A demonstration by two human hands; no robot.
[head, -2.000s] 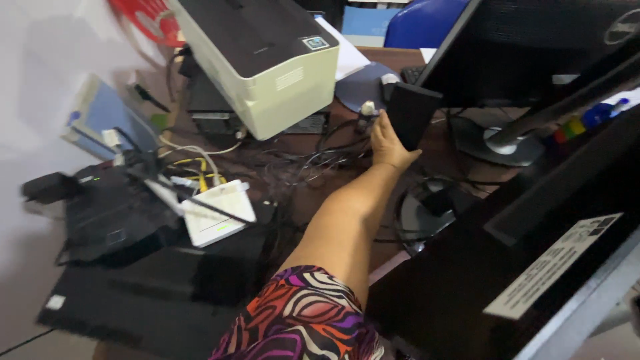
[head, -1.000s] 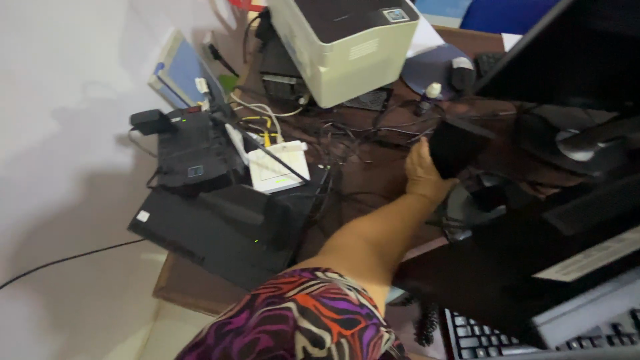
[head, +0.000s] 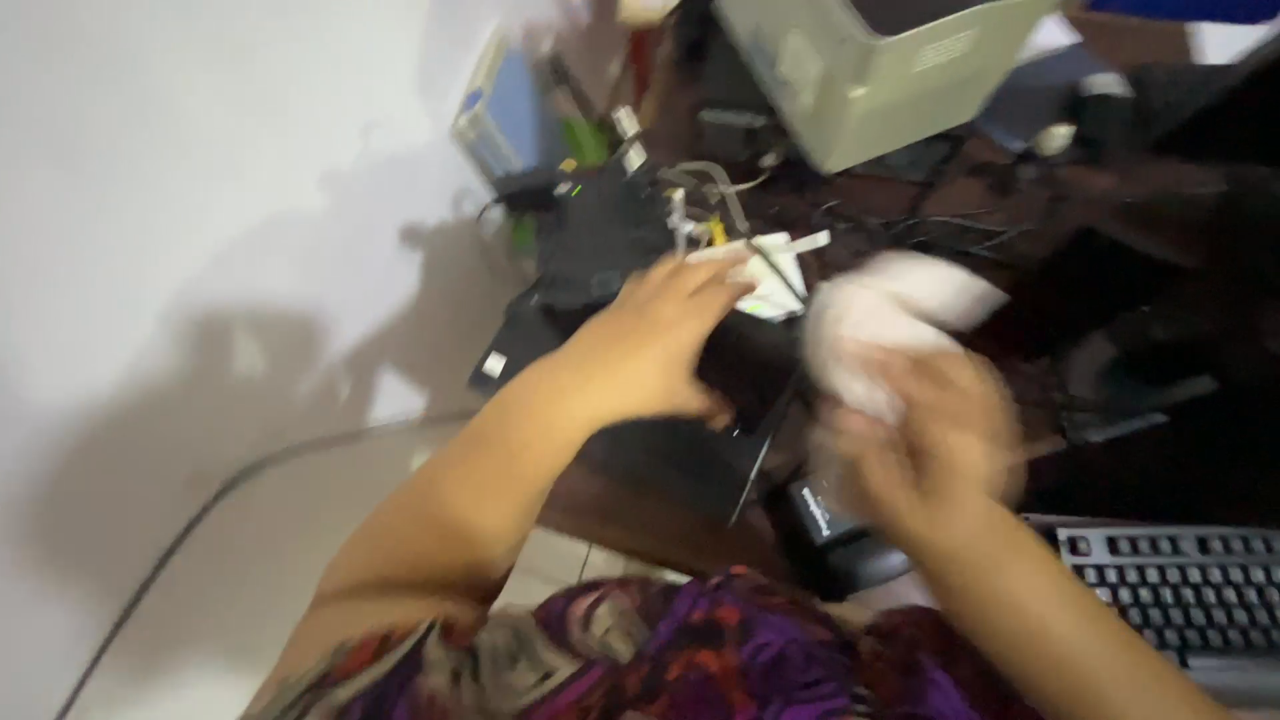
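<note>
My right hand (head: 930, 440), blurred by motion, is closed on a crumpled white cloth or tissue (head: 880, 320). My left hand (head: 660, 340) reaches over the black equipment with fingers spread and thumb apart. Its fingertips overlap the edge of a small white router-like box (head: 775, 285) in the view; whether they touch it cannot be told. Beneath the left hand lies a flat black case (head: 660, 460), and a black device (head: 600, 235) stands behind it. A black object bearing writing (head: 825, 510) is below my right hand.
A light-coloured printer (head: 900, 90) stands at the back. Loose cables (head: 960, 230) run over the dark desk. A keyboard (head: 1180, 590) is at the lower right. A blue and white box (head: 510, 110) leans near the wall, and a black cable (head: 200, 510) trails at left.
Both hands are now over the near equipment; earlier one hand held a black object beside the monitor. The white cloth or tissue has come into view in my right hand.
</note>
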